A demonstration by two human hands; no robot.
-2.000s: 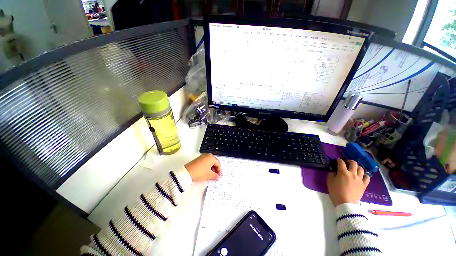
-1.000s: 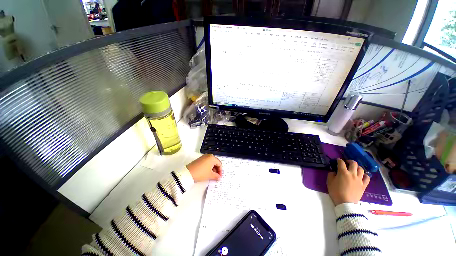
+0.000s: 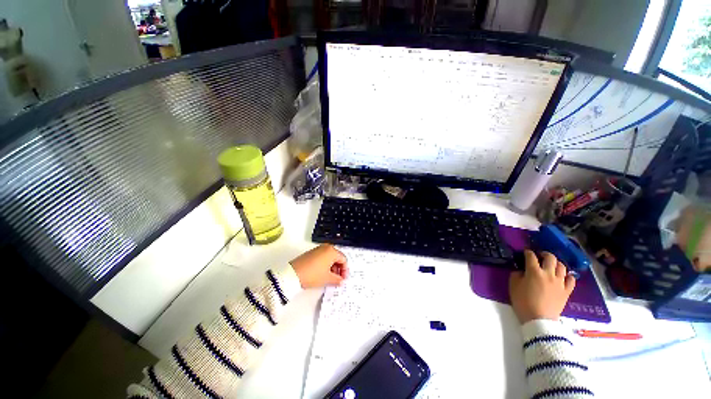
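The black-framed monitor (image 3: 444, 109) shows a white page with faint text and table lines. The long black keyboard (image 3: 413, 227) lies below it. My right hand (image 3: 542, 287) rests over a small black mouse (image 3: 520, 259) on the purple mouse pad (image 3: 491, 282); the hand covers most of the mouse. My left hand (image 3: 320, 266) rests, fingers curled in, at the upper left edge of the white paper sheet (image 3: 374, 296), and nothing shows in it. The sheet has lines of writing and two small black rectangles. A black smartphone (image 3: 386, 370) lies on it, screen lit, cut off by the bottom edge.
A bottle with a yellow-green lid (image 3: 253, 199) stands left of the keyboard. A blue object (image 3: 565, 248) sits just beyond the mouse hand. A red pen (image 3: 610, 334) lies right of the pad. A pale tumbler (image 3: 535, 181), pens (image 3: 581, 201) and a dark blue basket (image 3: 663, 234) stand at right.
The whole view has shifted very slightly. Both hands, the phone and the paper keep their places.
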